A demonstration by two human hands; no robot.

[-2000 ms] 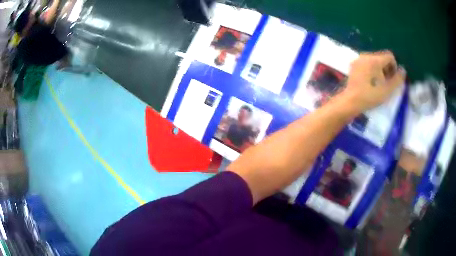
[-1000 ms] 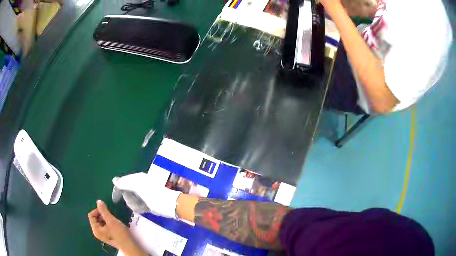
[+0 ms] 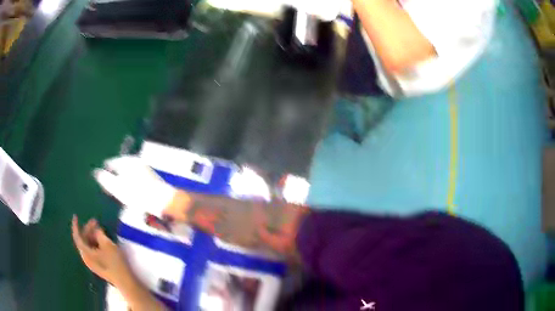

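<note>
The picture is blurred. My right hand (image 3: 135, 183), in a white glove on the tattooed arm, is over the left edge of the printed sheet (image 3: 196, 258), fingers pointing left, with nothing visible in it. My left hand (image 3: 100, 255) is bare, at the lower left over the green surface (image 3: 91, 121). Its fingers are apart and it holds nothing. The hands do not touch. A white cover (image 3: 19, 189) lies on the green surface at the far left, cut by the picture's edge.
A black housing (image 3: 135, 18) lies at the upper left. A dark worktable (image 3: 243, 103) stretches beyond the printed sheet. At the top, a neighbouring person in a white shirt (image 3: 453, 39) has an arm near another dark housing with a pale strip (image 3: 305, 29). Blue-green floor with a yellow line (image 3: 453, 146) is at right.
The view has shifted, so the housings, white cover and neighbour sit higher and further left. My left hand's fingers are more spread. Both hands remain over the sheet's left side and green surface.
</note>
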